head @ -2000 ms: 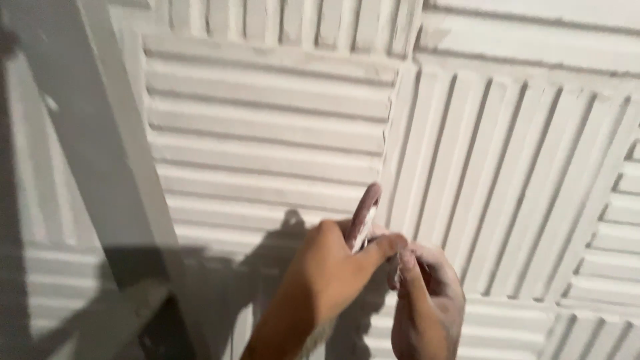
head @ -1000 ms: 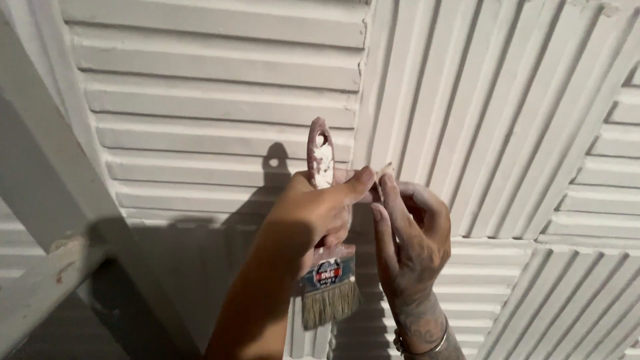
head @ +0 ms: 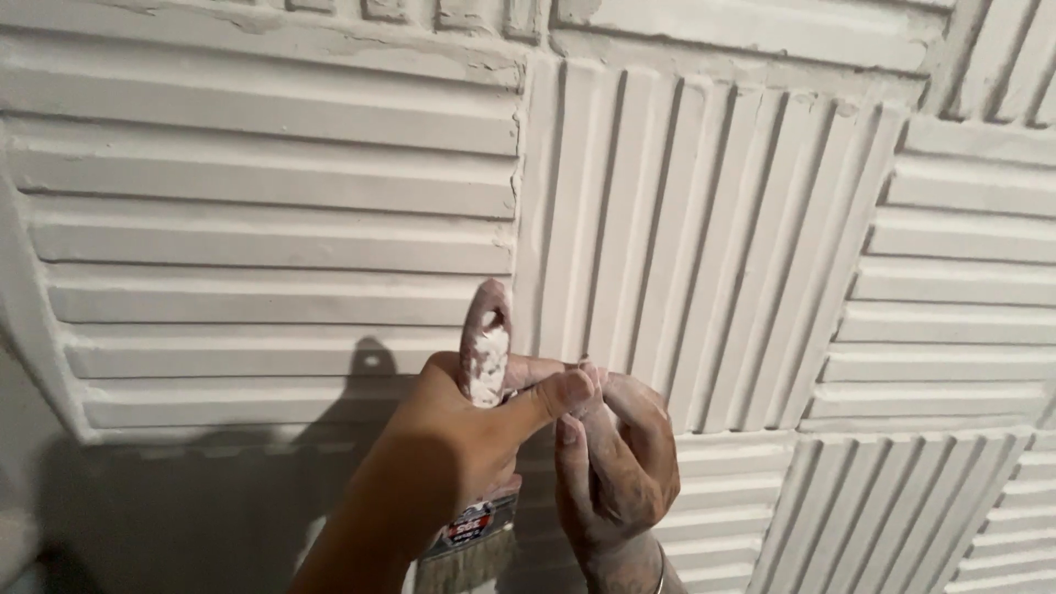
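Observation:
My left hand (head: 470, 437) is closed around a paintbrush, whose paint-smeared handle (head: 487, 355) sticks up above the fist. Below the fist show its labelled ferrule (head: 472, 528) and pale bristles (head: 466, 565). The thumb and index finger of this hand meet the fingertips of my right hand (head: 623, 462), which is dusted with white. Whether a small bit lies between the fingertips cannot be made out. Behind both hands is a white ribbed panel surface (head: 272, 181), with grooves running crosswise in one square and lengthwise in the one beside it (head: 701, 239).
Rough, cracked edges run along the seams (head: 518, 165) between panels. More ribbed squares (head: 949, 322) continue at the right. A plain pale border (head: 33, 280) slants down the left side, and a dark shadow of the hands and brush falls at the lower left.
The hands stay together at the fingertips throughout. The brush's bristles, in plain sight one second ago, are now partly behind my left hand and wrist. The view has shifted, taking the grey beam mostly out of sight.

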